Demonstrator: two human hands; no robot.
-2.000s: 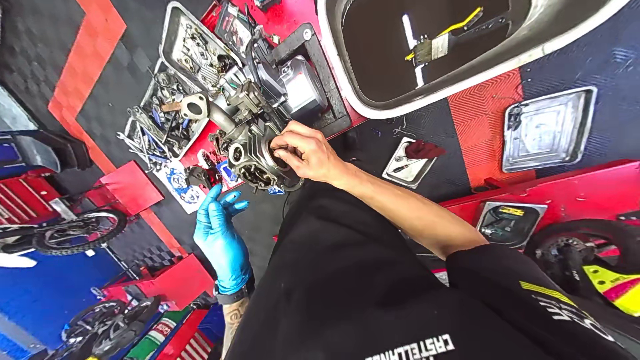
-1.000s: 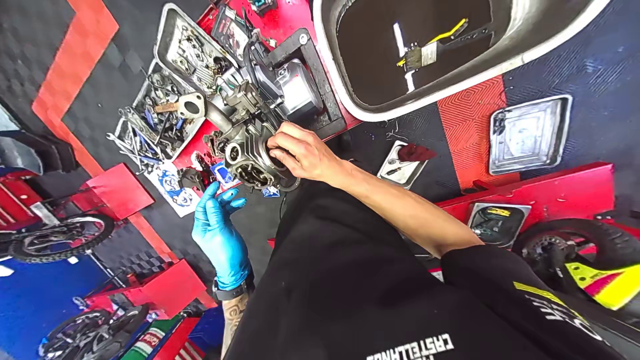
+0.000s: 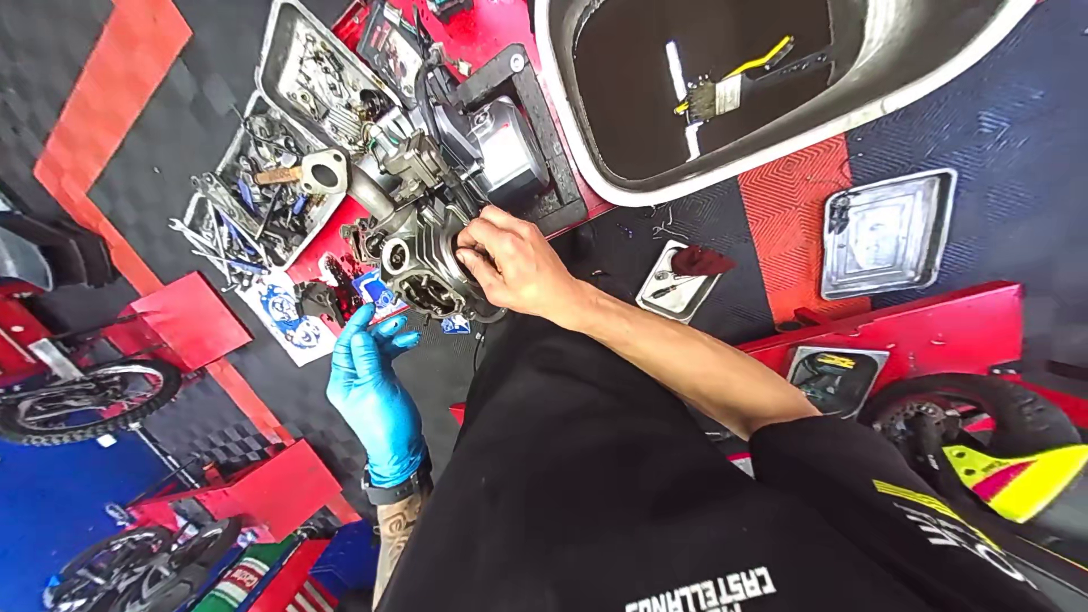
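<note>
Near the middle of the head view stands a metal engine with a finned cylinder head (image 3: 425,255), its open end facing my body. My bare right hand (image 3: 518,263) rests on the right side of the head, its fingers curled against the fins; whether they grip a small part is hidden. My left hand (image 3: 370,357), in a blue glove, is raised below and left of the engine. Its fingers are partly bent and apart, with nothing visible between them. A curved metal pipe with a flange (image 3: 325,172) runs left from the engine.
Left of the engine lie a tray of wrenches and tools (image 3: 293,255) and a tray of small parts (image 3: 263,64). A large basin (image 3: 629,197) of dark liquid holds a brush (image 3: 714,98). A small tray (image 3: 646,293) with a dark red cloth (image 3: 701,262) sits to the right.
</note>
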